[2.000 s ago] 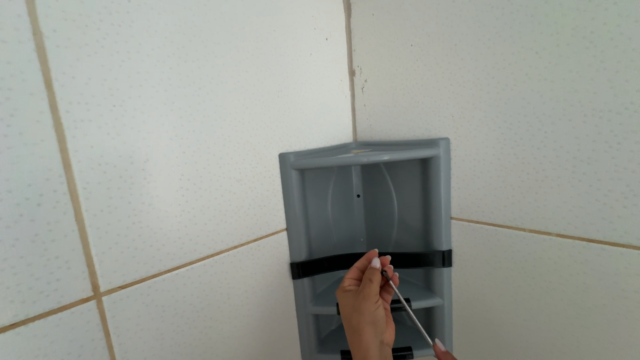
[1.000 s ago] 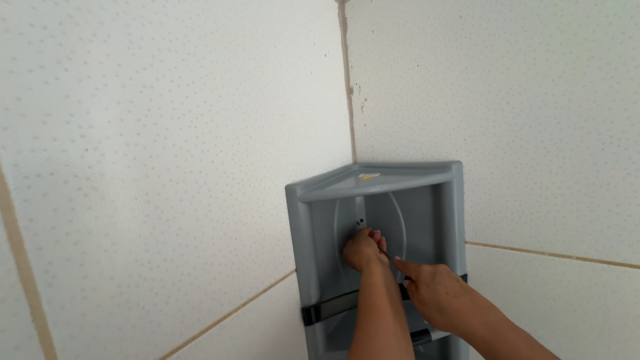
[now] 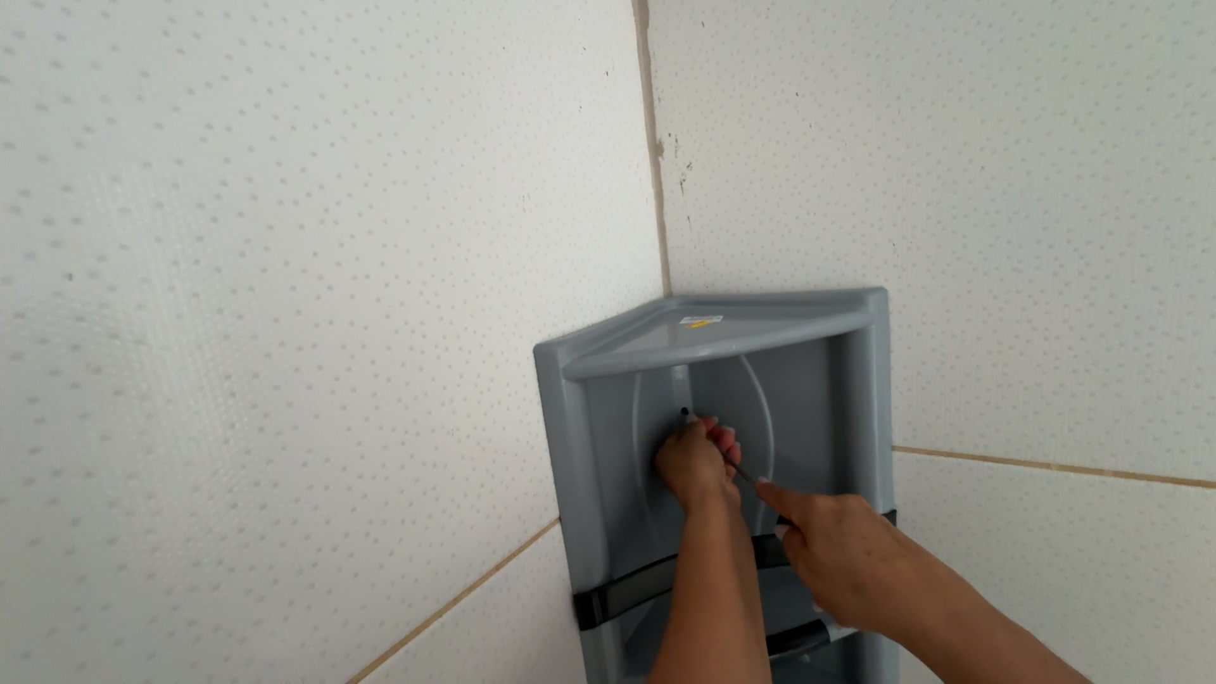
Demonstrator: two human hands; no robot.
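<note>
A gray plastic corner shelf (image 3: 575,475) stands in the corner of the tiled walls. Inside its top compartment, my left hand (image 3: 695,458) is bent close to the back corner, its fingertips pinched just below a small dark hole (image 3: 685,411). What those fingertips hold is too small to tell. My right hand (image 3: 841,551) grips a screwdriver, whose thin metal shaft (image 3: 743,471) slants up and left to the left fingers. Most of its handle is hidden in the right hand, and the tip is hidden by the left.
A black bar (image 3: 636,589) crosses the shelf front behind the forearms, with another black bar (image 3: 798,638) lower down. A small sticker (image 3: 701,321) lies on the shelf's top surface. White speckled tiles (image 3: 380,285) flank the shelf on both sides.
Two seconds ago both hands were lower, at the level of the upper black bar; they have since moved up into the top compartment. The view has come closer to the shelf.
</note>
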